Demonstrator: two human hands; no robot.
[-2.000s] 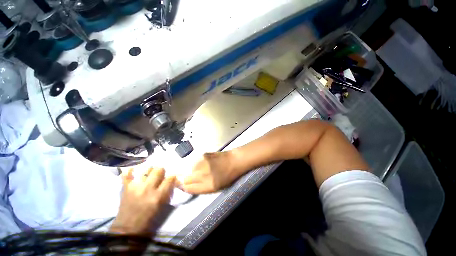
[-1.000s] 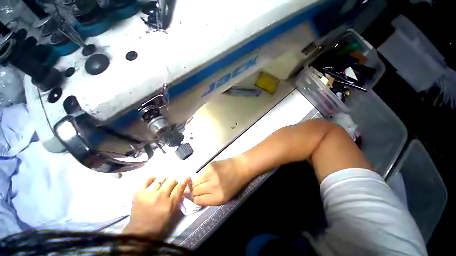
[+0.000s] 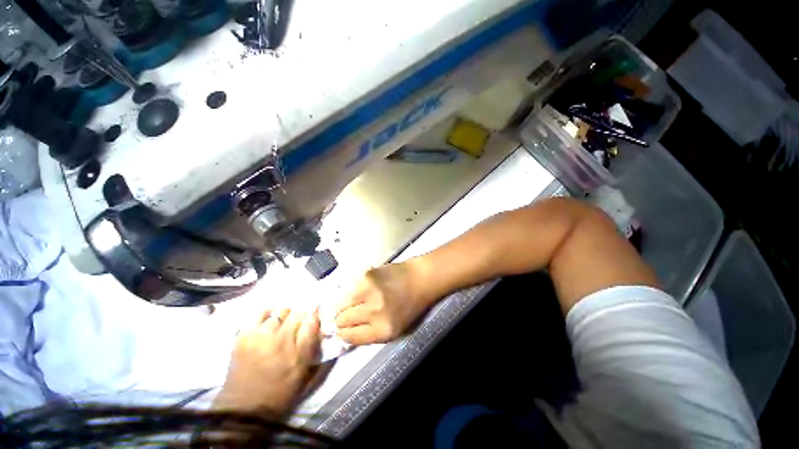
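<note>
The pale lilac-white garment (image 3: 96, 338) lies bunched on the machine table left of the needle area and runs under my hands. My left hand (image 3: 273, 355) is on the cloth just in front of the needle area, fingers bent. My right hand (image 3: 372, 309) is close beside it on the right, fingers curled and pinching a small fold of the cloth between the hands. The black ridged knob (image 3: 321, 263) is just behind my hands. The presser foot and needle are lost in glare. The cloth edge merges with the bright table.
The white sewing machine (image 3: 350, 96) with blue stripe spans the back. Snips (image 3: 423, 155) and a yellow block (image 3: 468, 137) lie on its bed. A clear parts tray (image 3: 569, 158) and a translucent bin (image 3: 675, 219) stand at right. A ruled tape (image 3: 385, 373) follows the front edge.
Both hands first moved toward the table's front edge, away from the needle area; since then my right hand has moved slightly back up toward the machine. The view has shifted slightly.
</note>
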